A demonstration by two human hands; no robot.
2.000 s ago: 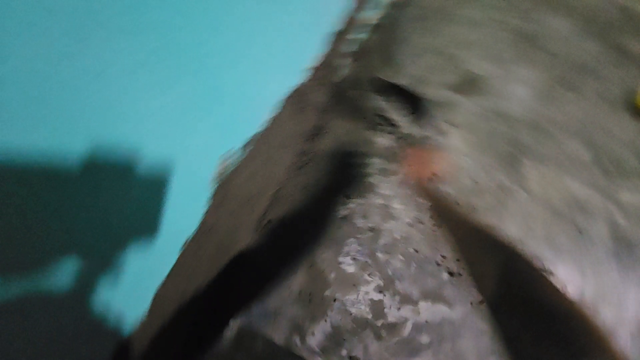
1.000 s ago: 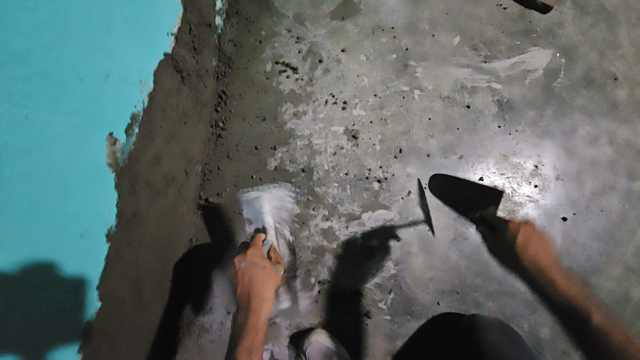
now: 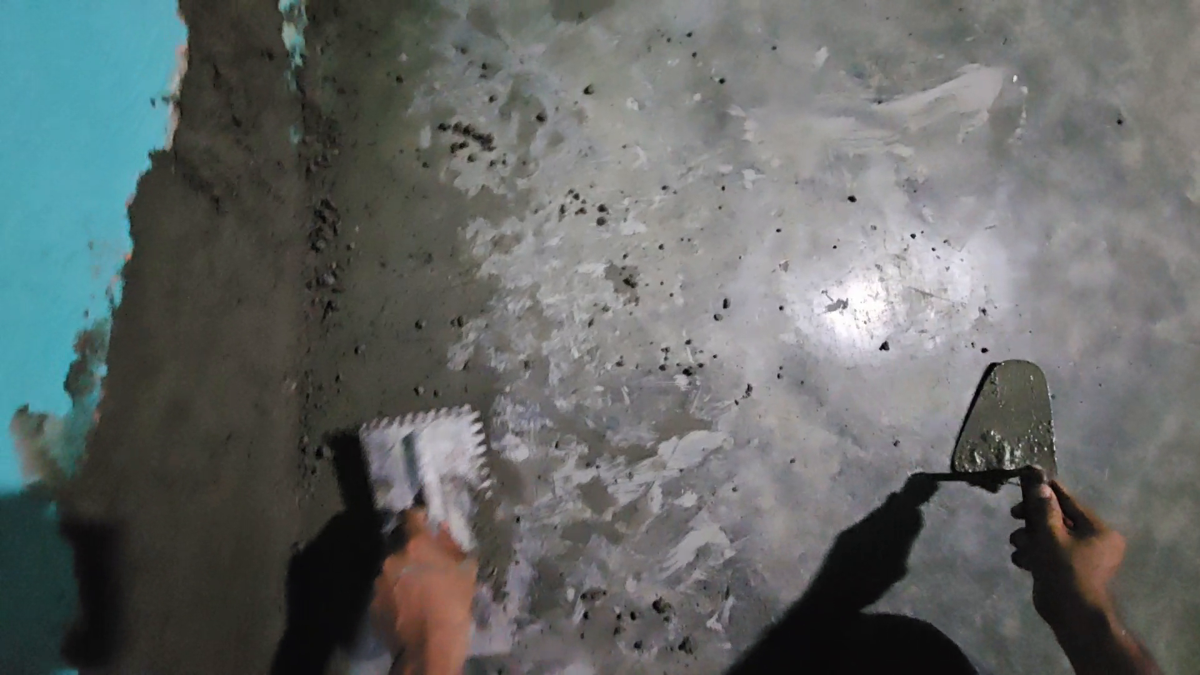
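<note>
My left hand point(image 3: 424, 586), slightly blurred, grips the handle of a notched trowel point(image 3: 441, 469) with a toothed edge at its top and right side. The trowel is low over the floor beside the dark mortar strip, and whether it touches cannot be told. At the lower right, my right hand point(image 3: 1064, 548) holds a pointing-type masonry trowel point(image 3: 1011, 412) with a rounded tip, blade upward in view. Wet grey mortar coats its blade, thicker near the handle. Shadows of both hands fall to their left.
A turquoise wall point(image 3: 66, 206) stands at the left, its ragged paint edge meeting a band of dark mortar point(image 3: 211, 309). Mortar crumbs point(image 3: 323, 234) line the foot of that band. The grey concrete floor point(image 3: 797, 562) bears pale smears and scattered small lumps.
The right-hand trowel has turned from pointing left to pointing up, and its mortar-coated face now shows. The left hand still holds the notched trowel. The dark object at the earlier upper right is out of view.
</note>
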